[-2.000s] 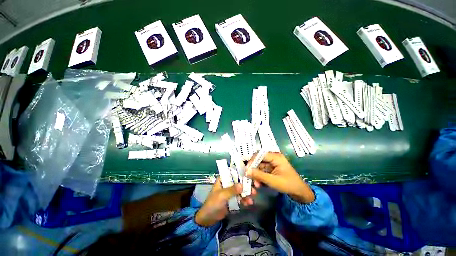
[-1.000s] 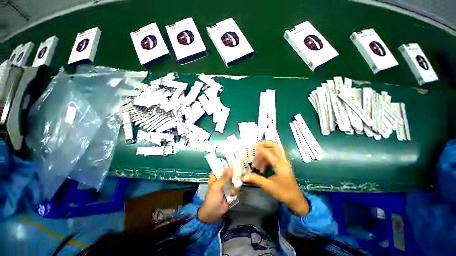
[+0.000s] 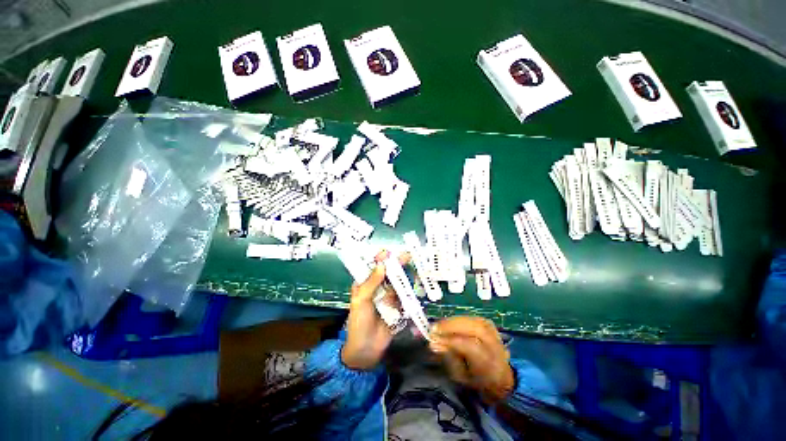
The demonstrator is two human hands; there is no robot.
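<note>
My left hand (image 3: 367,326) holds white strap pieces (image 3: 398,288) at the bench's near edge, at least one short and one long. My right hand (image 3: 472,351) pinches the lower end of the long piece. Long strap pieces with dark dots (image 3: 446,250) lie fanned just beyond my hands, and a few more (image 3: 541,244) lie to the right. A heap of long pieces (image 3: 638,194) is farther right. A tangled pile of short strap pieces (image 3: 297,185) lies left of centre. Fingers partly hide the held pieces.
Clear plastic bags (image 3: 138,224) lie left of the short pile. White retail boxes (image 3: 382,65) stand spaced along the far green strip. A grey-silver item (image 3: 41,172) is at far left. A brown carton (image 3: 246,357) and blue stools (image 3: 129,332) are below the bench edge. Blue sleeves show at both sides.
My right hand has moved down and toward me, from the fanned pieces to the held strap's end. The long held piece now slants down to the right. The retail boxes have shifted left.
</note>
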